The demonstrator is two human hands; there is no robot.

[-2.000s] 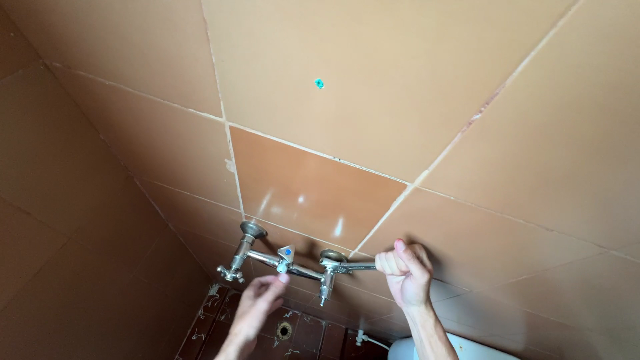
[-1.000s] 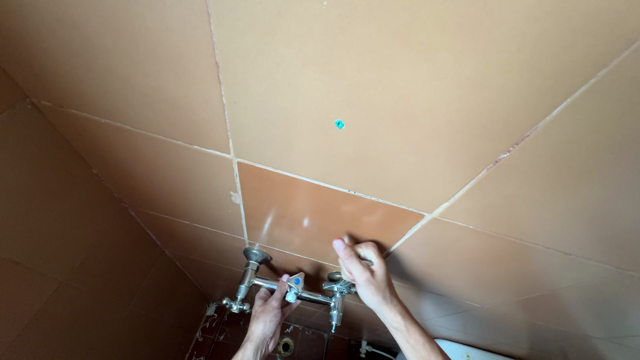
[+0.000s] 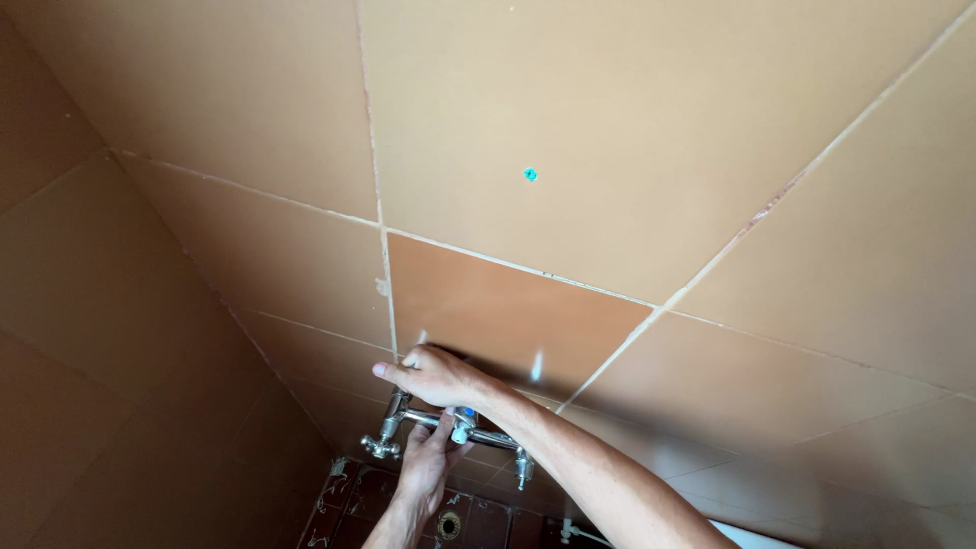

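Note:
A chrome wall-mounted mixer tap point(image 3: 496, 438) is fixed low on the tiled wall, with a cross handle point(image 3: 380, 447) at its left end and a bare valve stem point(image 3: 521, 482) at its right end. My left hand point(image 3: 428, 459) grips the middle of the tap body from below, beside a small blue-marked part point(image 3: 463, 424). Over it crosses my right forearm, and my right hand point(image 3: 438, 375) is closed at the left wall connection, thumb pointing left. Whatever that hand grips is hidden behind its fingers.
Large tan tiles surround an orange-brown tile point(image 3: 511, 305). A turquoise wall plug point(image 3: 531, 174) sits higher up. Below are dark red floor tiles with a round drain point(image 3: 448, 524), a small valve with a white hose point(image 3: 568, 531) and a white fixture's edge point(image 3: 751, 537). Another wall stands at left.
My right hand has moved left from the tap's right wall connection to its left one. My left hand, below the tap two seconds ago, has taken hold of its middle. The wrench-like handle seen earlier is hidden.

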